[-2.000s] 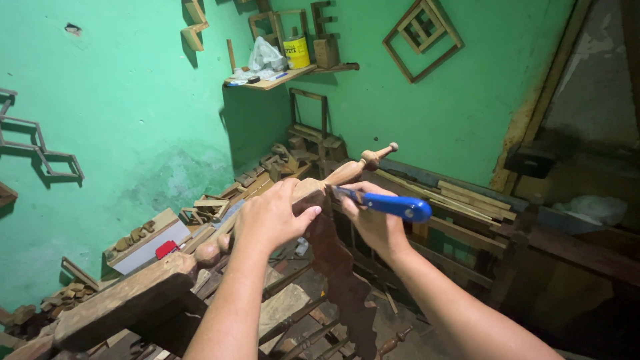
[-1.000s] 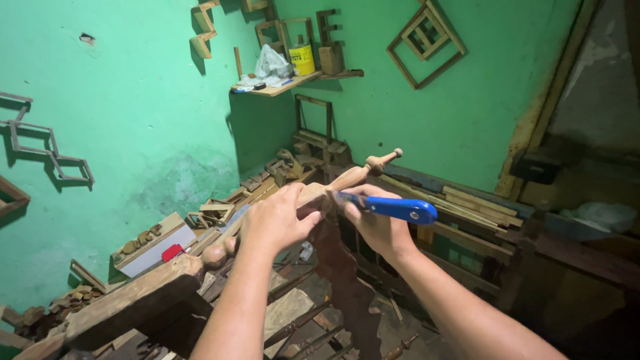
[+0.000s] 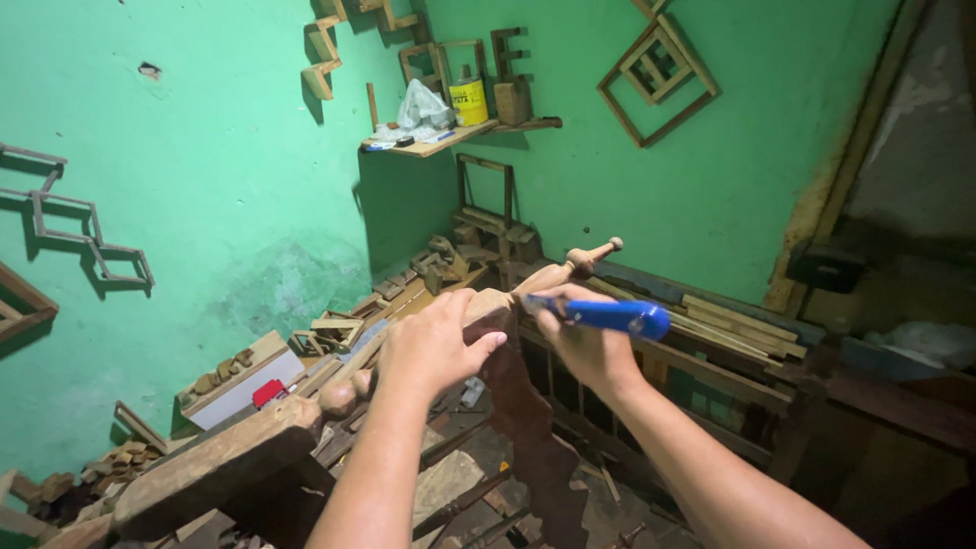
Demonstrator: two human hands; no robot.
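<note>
A turned wooden post [image 3: 488, 305] with a ball-tipped finial [image 3: 583, 261] runs diagonally up to the right, with rounded beads and a thick square section at lower left. My left hand [image 3: 431, 343] grips its squared block, thumb on the near face. In my right hand [image 3: 587, 343] is a blue-handled knife or scraper [image 3: 618, 316]; its metal end meets the post just right of the block, where the slender part begins. The fingers partly hide the blade. Below the block, a dark wooden slat with wavy edges [image 3: 526, 435] slants down.
A corner shelf [image 3: 427, 145] holds a yellow can [image 3: 468, 101] and a plastic bag. Wood offcuts [image 3: 442, 263] lie along the wall behind the post. Long strips [image 3: 732, 328] are stacked at right. More turned spindles [image 3: 465, 499] lie below.
The view has shifted slightly. Both hands stay at the same block of the post, and the blue-handled tool remains in my right hand with small changes in its angle.
</note>
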